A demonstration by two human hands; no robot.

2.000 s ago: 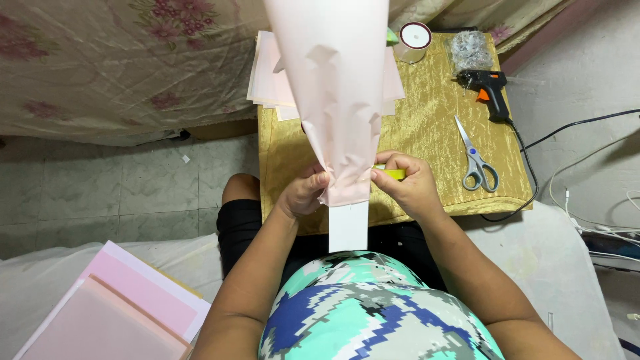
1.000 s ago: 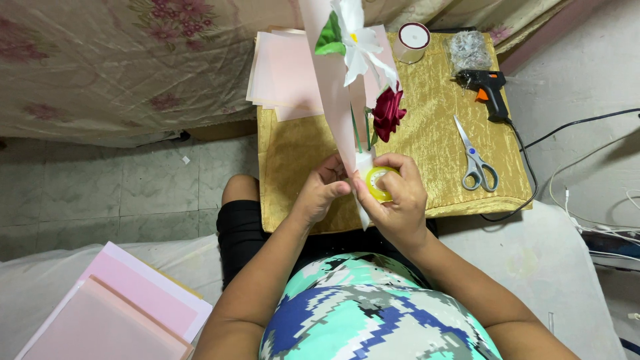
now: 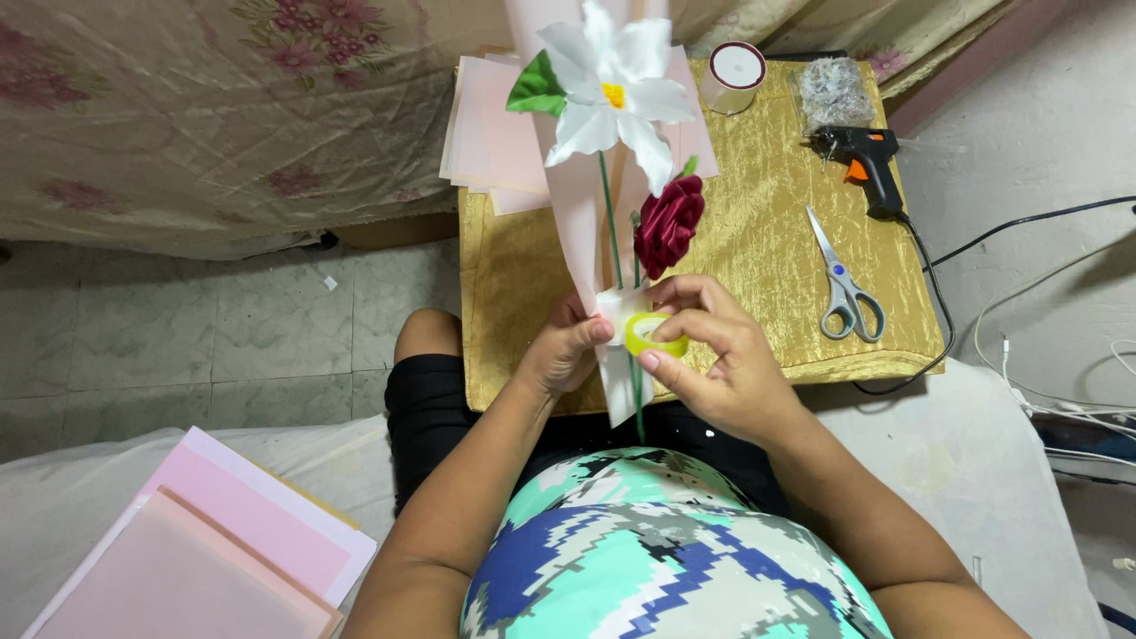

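Note:
My left hand [image 3: 572, 342] grips the gathered base of a small bouquet, where white wrapping [image 3: 619, 311] surrounds the green stems. My right hand [image 3: 710, 355] holds a roll of yellow-rimmed clear tape [image 3: 655, 335] against that base, its fingers curled over the ring. Above the hands stand a white fabric flower [image 3: 586, 115] with a yellow centre and a green leaf [image 3: 536, 86], and a dark red fabric rose [image 3: 670, 226] lower on the right. Pale pink wrapping paper [image 3: 575, 222] rises behind the flowers. Stem ends stick out below my hands.
On the gold cloth-covered table [image 3: 763, 248] lie grey-handled scissors [image 3: 849, 293], a black glue gun [image 3: 865, 164], a pack of clear shredded material [image 3: 832, 93], a ribbon spool [image 3: 735, 78] and pink sheets [image 3: 493, 133]. More paper sheets [image 3: 204, 568] rest at lower left. A black cord [image 3: 942, 302] hangs at the table's right edge.
Two seconds ago the pink paper covered the flowers; the bouquet has since been turned, so the white flower and red rose show. The tape roll, mostly hidden earlier, is now plainly visible in my right hand.

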